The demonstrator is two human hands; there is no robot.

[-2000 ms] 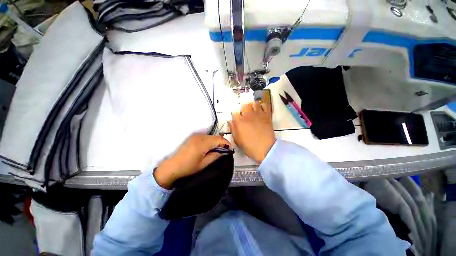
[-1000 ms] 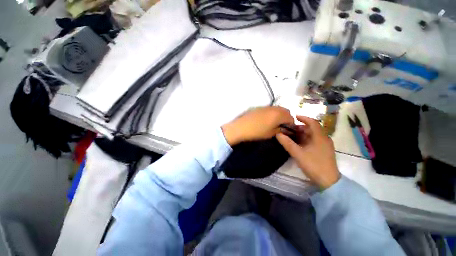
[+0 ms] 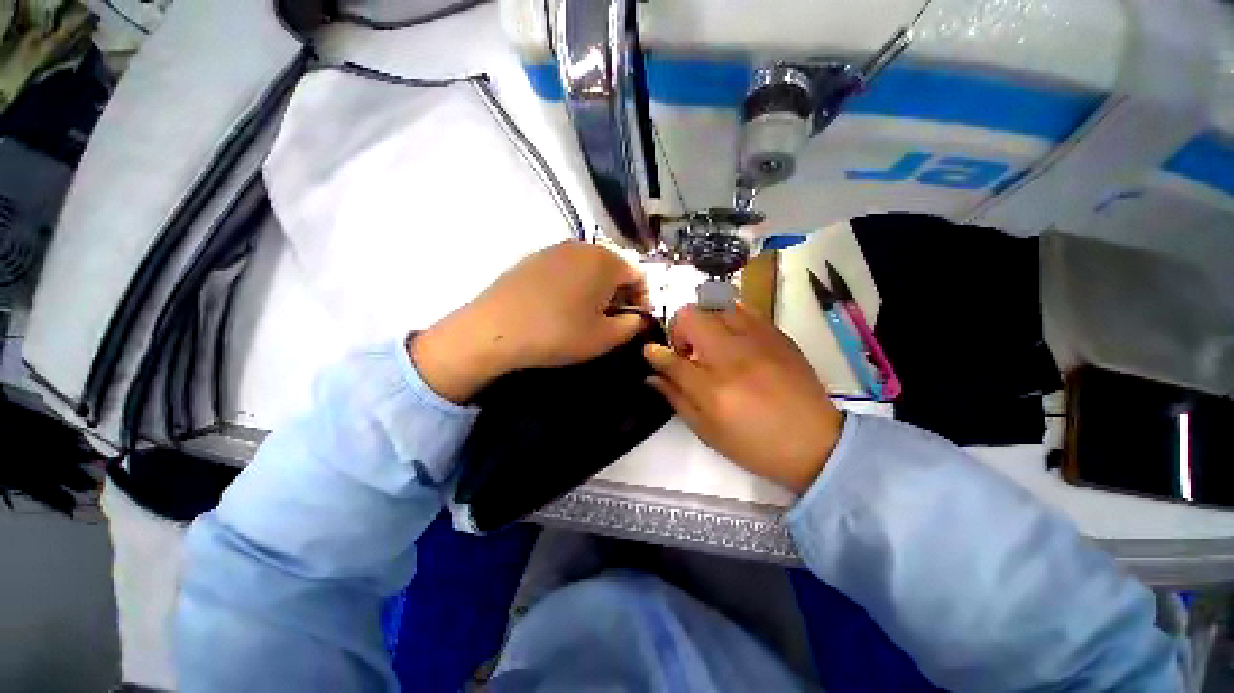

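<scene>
A small black piece [image 3: 562, 431] lies below the needle area, its lower end near the table's front edge. My left hand [image 3: 541, 318] holds its upper edge from the left. My right hand [image 3: 744, 386] pinches the same edge from the right, just in front of the presser foot [image 3: 666, 278]. The fingertips of both hands almost meet there and partly hide the edge. A pale grey garment panel [image 3: 406, 203] with a dark edge lies left of the needle; its near part is behind my left hand and sleeve.
A stack of cut panels [image 3: 176, 176] lies far left. Right of the needle are a tan block [image 3: 759, 282], pink and blue thread snips [image 3: 859, 339], a black cloth pile [image 3: 954, 318] and a smartphone [image 3: 1150, 436]. The white machine head [image 3: 866, 102] overhangs the back.
My left hand has moved from the table's front edge up towards the needle with the black piece. My right hand has come off the needle plate area onto the piece's edge. The view has shifted.
</scene>
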